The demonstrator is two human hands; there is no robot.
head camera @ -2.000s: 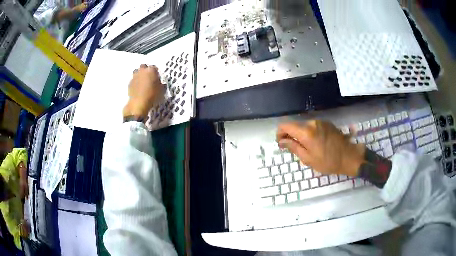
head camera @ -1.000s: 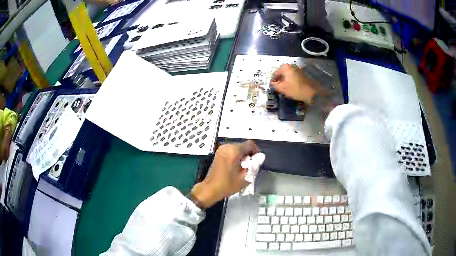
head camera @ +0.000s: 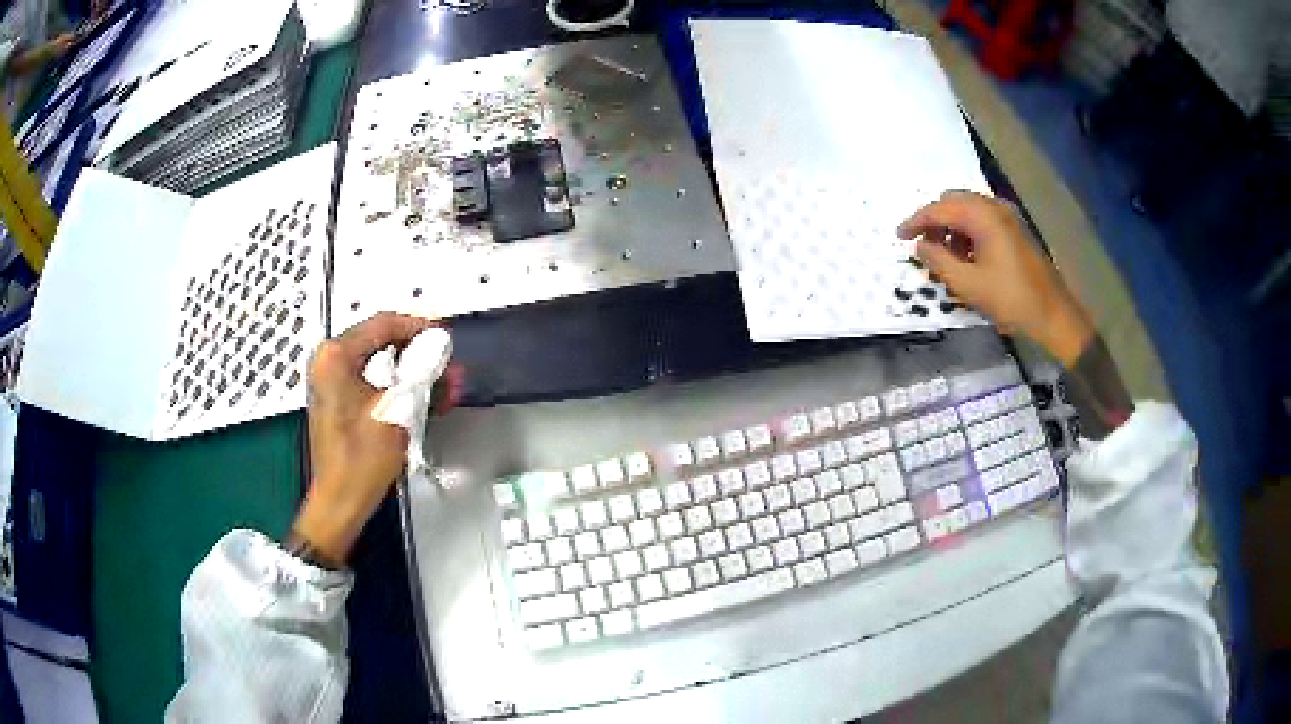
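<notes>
My left hand point(head camera: 361, 410) is closed on a crumpled white cloth point(head camera: 414, 379) in front of the metal plate. My right hand point(head camera: 991, 269) is over the lower right of the right-hand tray point(head camera: 821, 142), thumb and index finger close together; whether a part is between them cannot be told. Small dark parts point(head camera: 923, 294) lie just below the fingertips. The black fixture point(head camera: 527, 190) sits on the drilled metal plate point(head camera: 644, 241), with a smaller block at its left. The left-hand tray point(head camera: 106, 304) holds slanted rows of dark parts.
A white keyboard point(head camera: 722, 523) lies nearest me. A stack of trays point(head camera: 213, 106) stands at the upper left on the green mat point(head camera: 184, 566). A pale ring point(head camera: 591, 14) is behind the plate. Small bits are scattered on the plate.
My right hand has moved from the fixture to the right-hand tray. My left hand, first over the left-hand tray, then appears with the cloth and still holds it. The view has shifted.
</notes>
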